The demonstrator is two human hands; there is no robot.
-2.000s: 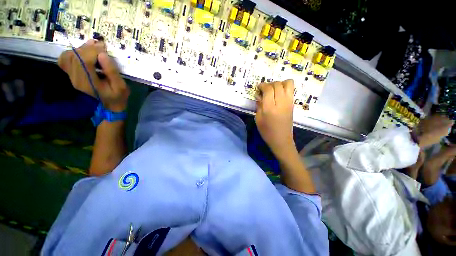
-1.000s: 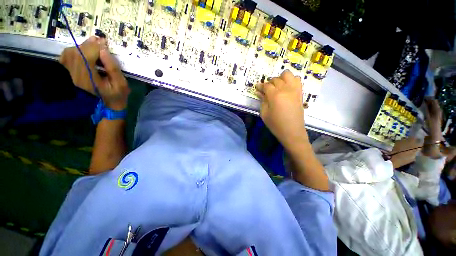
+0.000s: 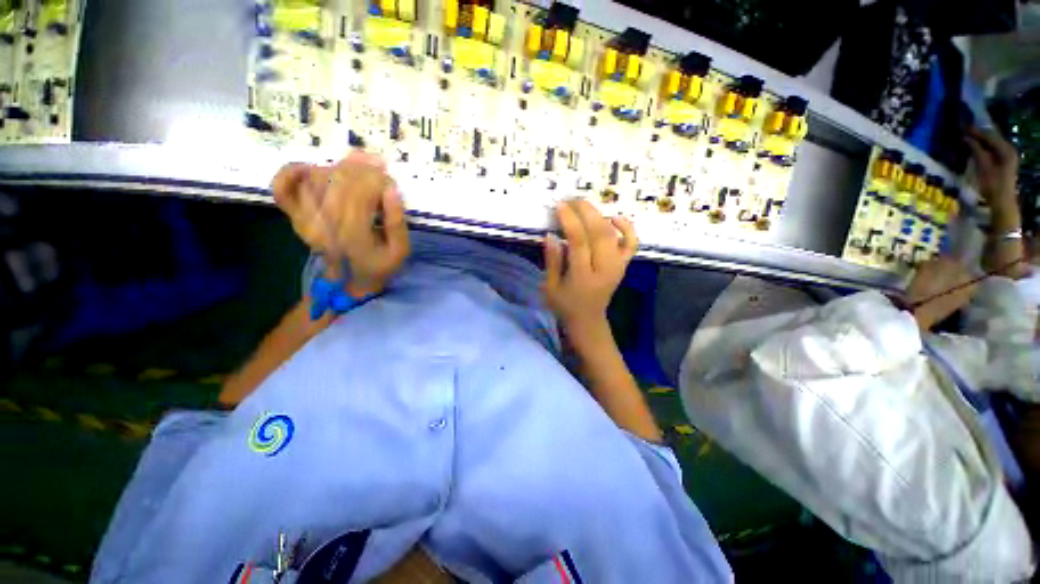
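A cream-white circuit board panel (image 3: 490, 137) lies on the metal conveyor track, with a row of yellow-taped transformers (image 3: 552, 73) and black parts along its far side. My left hand (image 3: 348, 217), with a blue wrist strap (image 3: 333, 299), is at the panel's near edge towards its left end. It is blurred, its fingers are curled, and I cannot tell if it holds a small part. My right hand (image 3: 587, 257) is at the near edge of the track, right of the panel's middle. Its thumb and fingers are apart and no part shows in it.
Bare metal track (image 3: 165, 86) shows between this panel and another board (image 3: 37, 74) at the far left. A further panel (image 3: 903, 217) lies to the right, by another person's hand (image 3: 996, 171) and white sleeve. Dark bins stand behind the track. The floor is green.
The panel has shifted right, and a wide gap has opened at its left end. My left hand has moved right. My right hand has drawn back from the components to the near edge, slightly left.
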